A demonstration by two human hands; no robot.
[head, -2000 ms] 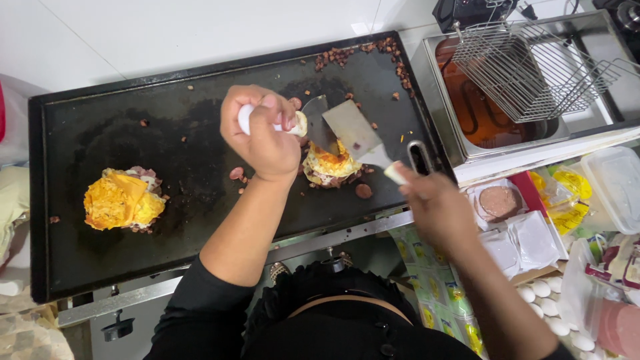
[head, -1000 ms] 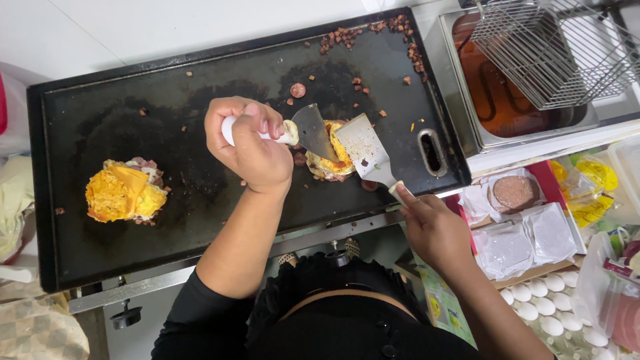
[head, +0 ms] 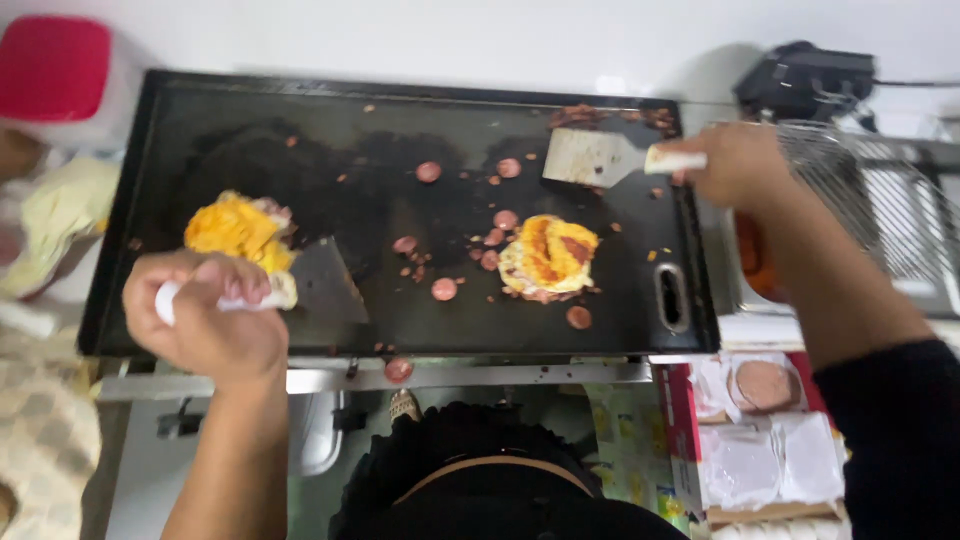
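My left hand (head: 206, 315) grips the white handle of a metal scraper (head: 330, 285), its blade over the griddle's lower left, just right of a cheese-topped egg stack (head: 240, 229). In my right hand (head: 731, 165) is the pale handle of a wide metal spatula (head: 592, 157), held over the griddle's upper right. Below that spatula, a browned egg (head: 550, 253) lies on chopped meat on the black griddle (head: 300, 105). Sausage slices (head: 444, 289) are scattered between the two stacks.
A metal fryer with a wire basket (head: 832, 180) stands right of the griddle. Below it, a box holds a raw patty (head: 763, 385) and wrapped ones. A red-lidded container (head: 56, 67) is at upper left. One sausage slice rests on the front rail (head: 480, 375).
My left hand and the scraper have moved left, from the right egg stack towards the cheese-topped one. My right hand has drawn the spatula away from the right stack, up the griddle. More sausage slices show.
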